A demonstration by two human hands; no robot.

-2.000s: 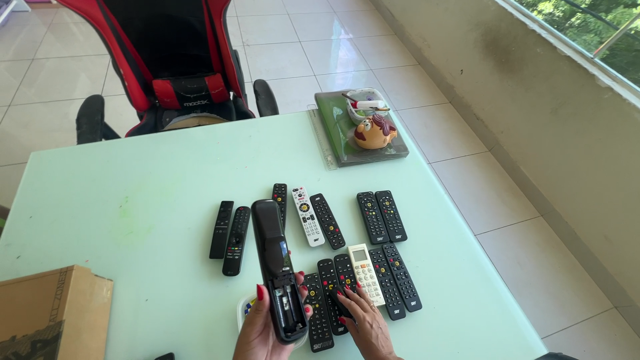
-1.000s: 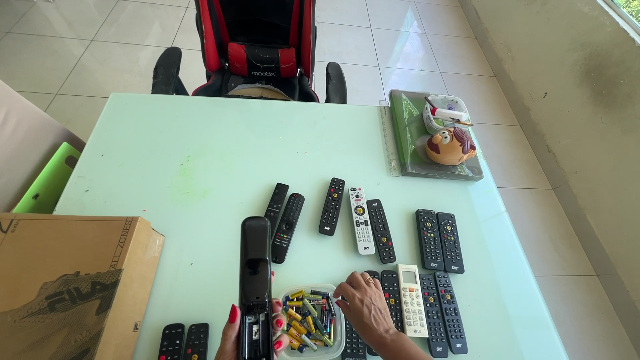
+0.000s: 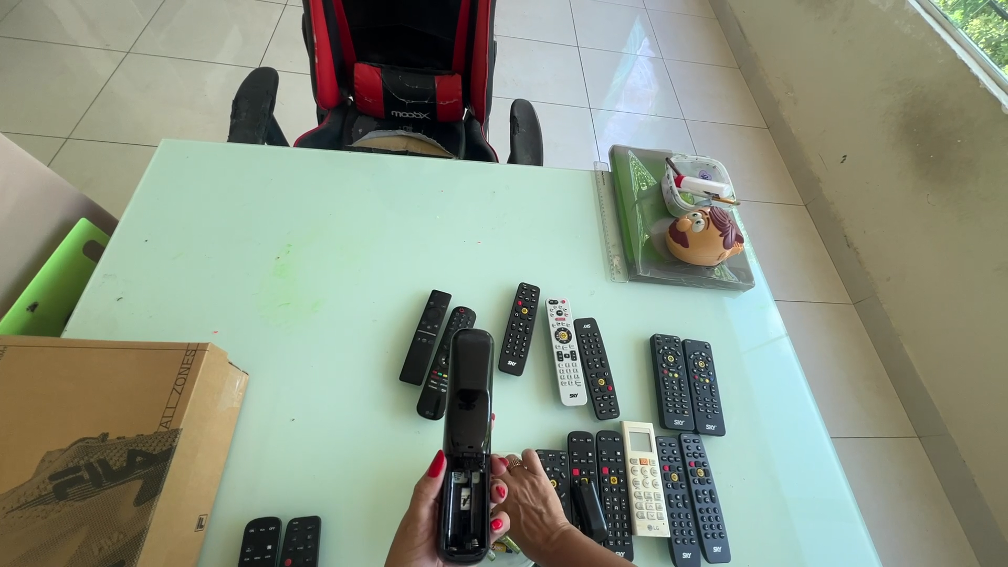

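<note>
My left hand (image 3: 425,512) holds a glossy black remote control (image 3: 470,394) upright, its back facing me and its battery compartment uncovered. Against the remote's right side are the fingers of my right hand (image 3: 531,500); whether they hold anything cannot be seen. Below my hands, the tub of batteries (image 3: 508,551) is mostly hidden. A small black cover (image 3: 589,510) lies on the remotes just right of my right hand. Near it are a cream remote with a small display (image 3: 646,479) and several black remotes (image 3: 613,492). Farther back stand a white remote (image 3: 565,352) and more black ones (image 3: 519,328).
A cardboard box (image 3: 213,441) occupies the near left of the glass-topped table (image 3: 236,236), with two black remotes (image 3: 280,543) beside it. At the far right, a clear-covered green case (image 3: 630,272) carries a small tub (image 3: 681,209) and a toy head (image 3: 703,238). A gaming chair (image 3: 405,98) faces the table.
My right hand has moved from over the battery tub to the side of the held remote. The view has shifted since the earliest frame, bringing the pair of remotes by the box into sight.
</note>
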